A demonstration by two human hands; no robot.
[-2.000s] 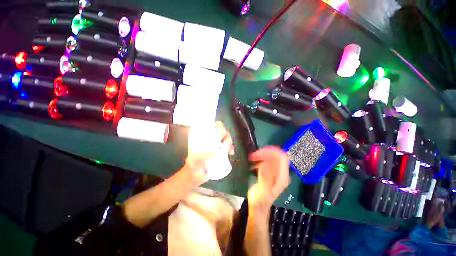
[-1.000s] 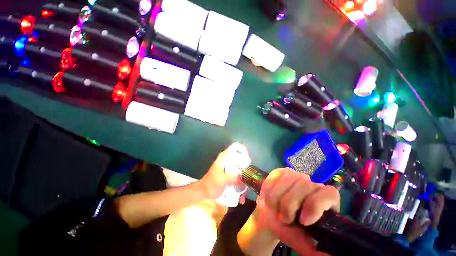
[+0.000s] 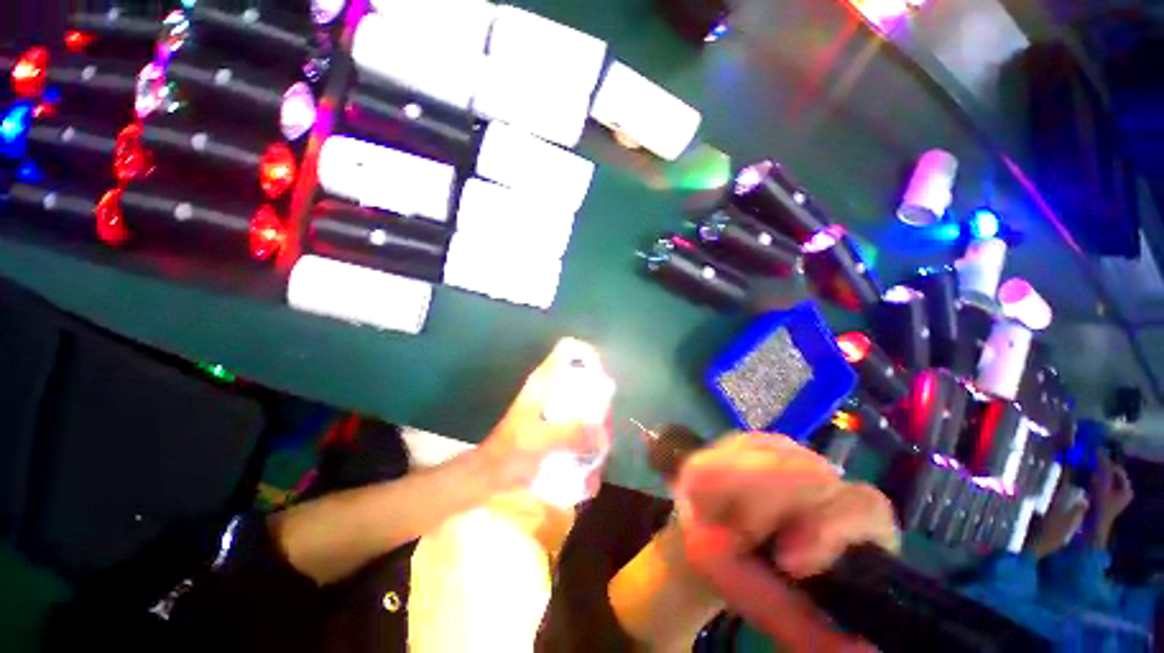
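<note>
My left hand holds a glossy white light unit just above the bench's front edge, its end facing up and right. My right hand grips a black electric screwdriver. Its thin metal bit points toward the white unit, with a small gap between them. Glare hides detail on the unit, and I cannot tell whether a screw is on the bit. The blue screw box with grey speckled screws sits just beyond my right hand.
White units and rows of black units with lit ends lie at the left. Loose black units lie beyond the blue box. More black and white units crowd the right. Another person's hands and blue sleeve show at the far right.
My right hand, empty near the hanging screwdriver two seconds ago, has taken hold of it. The bit was at the white unit one second ago and has drawn back to the right.
</note>
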